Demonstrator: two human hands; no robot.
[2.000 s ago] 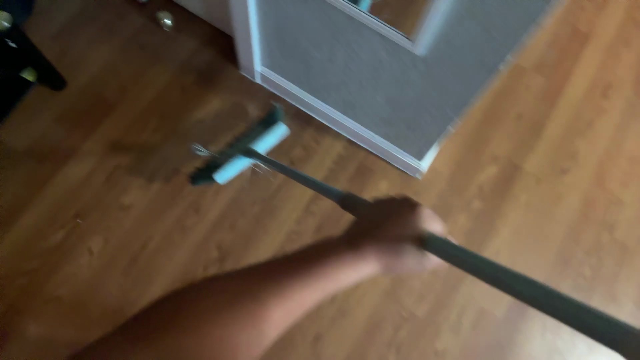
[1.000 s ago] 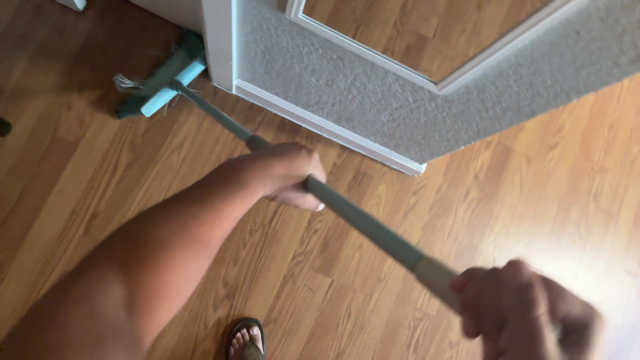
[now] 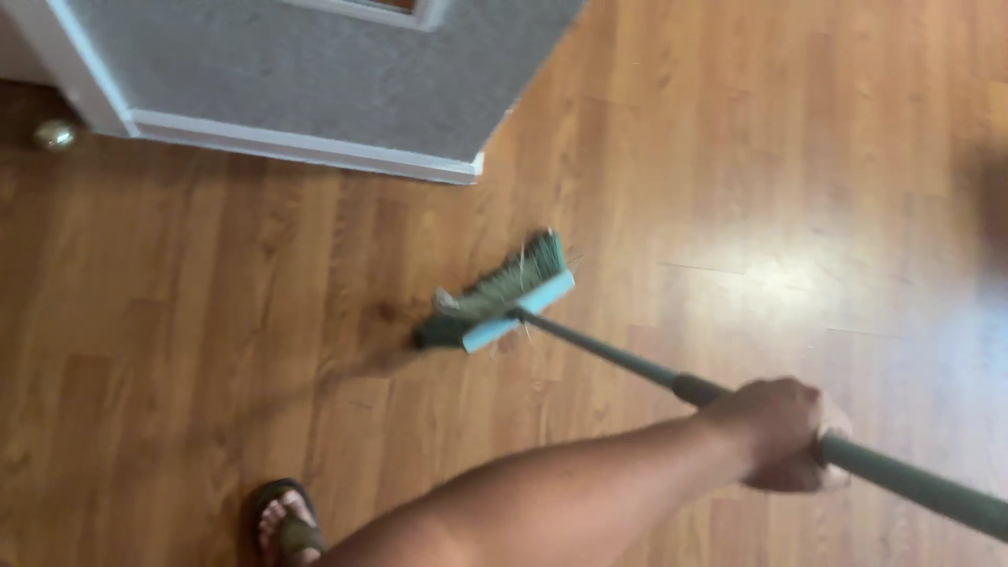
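My left hand (image 3: 787,433) is closed around the grey-green pole of a push broom (image 3: 906,476), at the lower right. The pole slants up and left to the broom head (image 3: 516,303), which has a light blue block and dark green bristles with pale strands and a bit of fluff caught in them. The head is over the wood-look floor (image 3: 354,315), near the middle of the view; whether the bristles touch it I cannot tell. The pole's upper end runs out of view at the right, and my right hand is not seen.
A grey textured wall with a white baseboard (image 3: 307,150) ends in a corner above the broom head. A white-framed mirror (image 3: 378,9) hangs on it. At the left lies a shiny round object (image 3: 55,135). A foot in a sandal (image 3: 287,524) is at the lower left.
The broom head has moved from beside the door frame at the left to out past the wall's corner. My right hand, on the pole a second ago, has left the view. The view has shifted.
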